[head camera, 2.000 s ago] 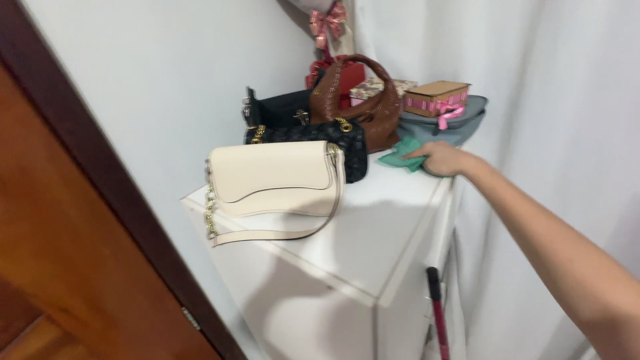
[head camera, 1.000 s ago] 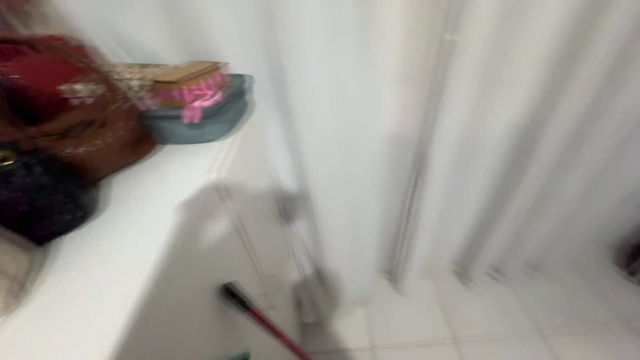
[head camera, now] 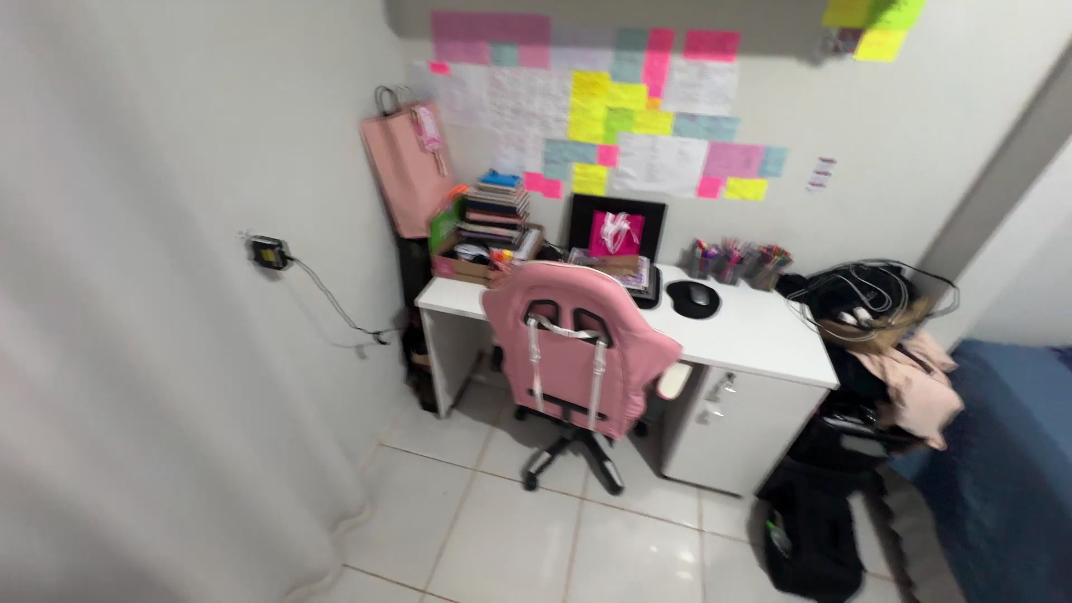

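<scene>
Neither of my hands shows in the head view now. A pink gaming chair (head camera: 578, 343) stands with its back to me at a white desk (head camera: 762, 343). On the desk are an open laptop (head camera: 578, 219) with a bright pink item (head camera: 617, 234) in front of its screen, a stack of books (head camera: 496, 209) over a cardboard box (head camera: 461, 268), a mouse (head camera: 698, 293) on a black mouse pad (head camera: 693, 308), and several pen holders (head camera: 730, 266).
A white curtain (head camera: 167, 377) hangs at the left, by a wall outlet with a cable (head camera: 270, 253). Sticky notes (head camera: 590, 105) cover the wall. Right of the desk are piled cables (head camera: 879, 289), clothes (head camera: 917, 389), a black bag (head camera: 808, 532) on the floor and a blue bed (head camera: 997, 427).
The view has swung far from the white cabinet with handbags to the desk. Two seconds ago a hand held a green cloth on the cabinet top; it is out of sight now.
</scene>
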